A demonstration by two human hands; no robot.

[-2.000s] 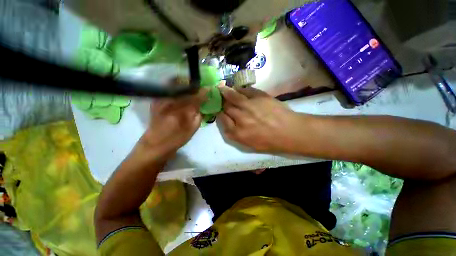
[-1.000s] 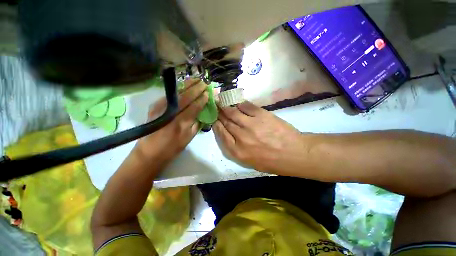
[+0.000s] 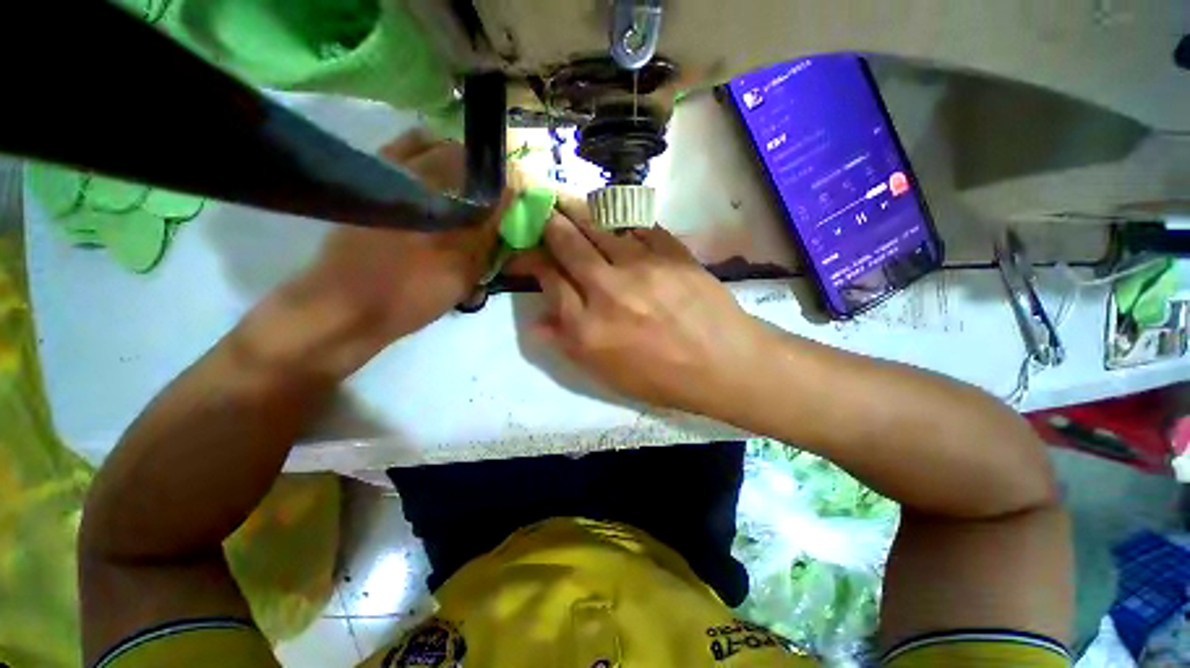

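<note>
A small green cut piece (image 3: 527, 218) lies between my hands, just left of the ribbed tension knob (image 3: 621, 206). My left hand (image 3: 405, 242) is at its left side, partly hidden by the black bar (image 3: 313, 150); its fingertips are hidden. My right hand (image 3: 640, 307) has its fingertips at the piece's right edge, below the knob. The needle and presser foot are not clearly visible behind the bar and knob. Flat green cut pieces (image 3: 131, 235) lie at the table's left, and a crumpled green heap (image 3: 313, 52) is behind my left hand.
The sewing machine arm (image 3: 1018, 46) spans the top. A smartphone (image 3: 842, 183) lies right of the knob. Silver snips (image 3: 1031, 300) and a metal fitting with green scrap (image 3: 1148, 307) are at the right. A clear bag of green pieces (image 3: 809, 535) is below the table (image 3: 170, 346).
The view has shifted, bringing the snips and fitting fully in at right. The black bar now covers more of my left hand. The green piece still sits between my hands.
</note>
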